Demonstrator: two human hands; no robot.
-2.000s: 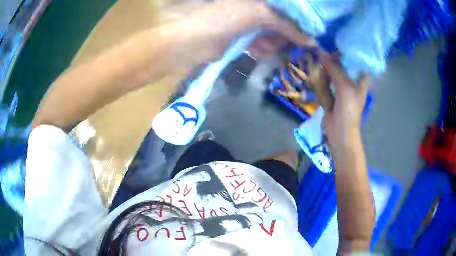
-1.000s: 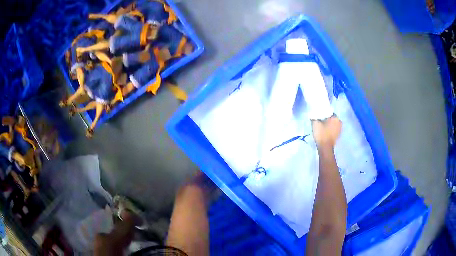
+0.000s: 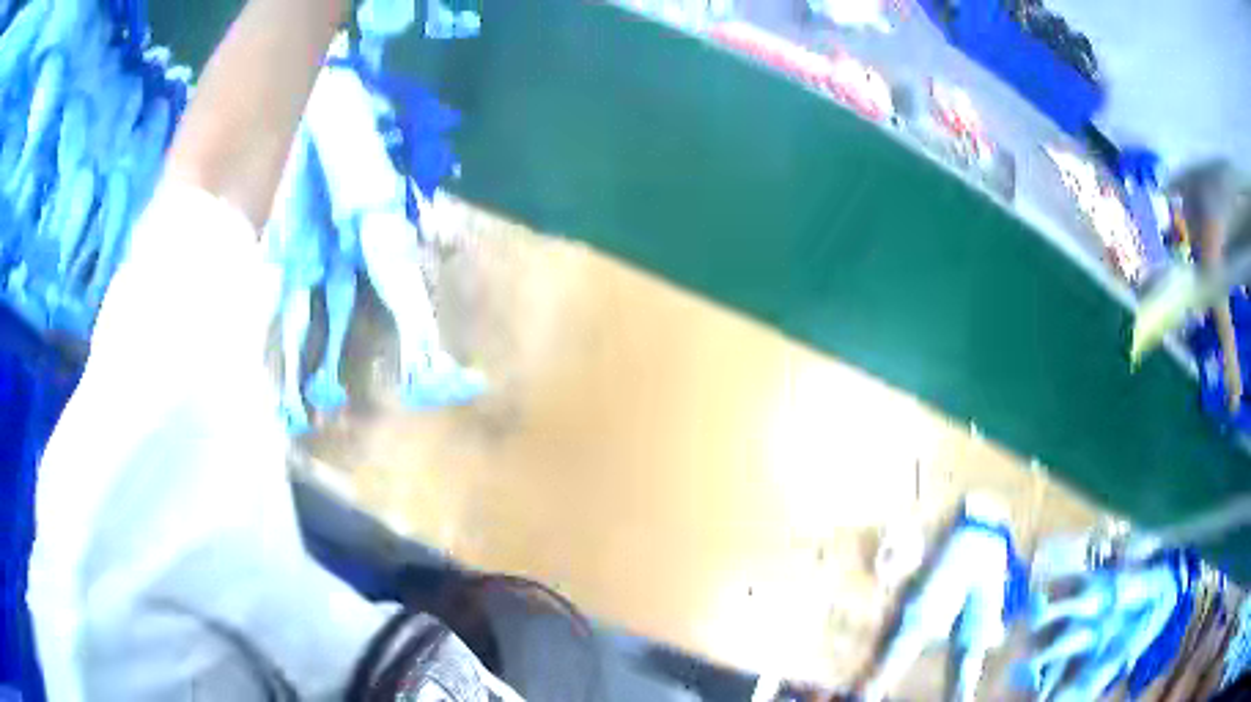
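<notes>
Several pale blue-white figure lower bodies are at the left end of the brown bench, feet towards me. My left forearm reaches up beside them; its hand is cut off by the top edge, so its hold cannot be seen. My right hand is out of the picture. Another pale leg assembly lies at the bench's lower right, beside a blurred group of blue-white leg pieces.
The brown bench runs beside a green conveyor belt. Red and white parts lie beyond the belt. Another person's arm shows at the far right. Many pale blue pieces are heaped at the upper left.
The view has swung from the blue tray on the floor to the bench and belt. My right hand, seen at the pale legs in the tray, has left the picture. My left forearm is now raised.
</notes>
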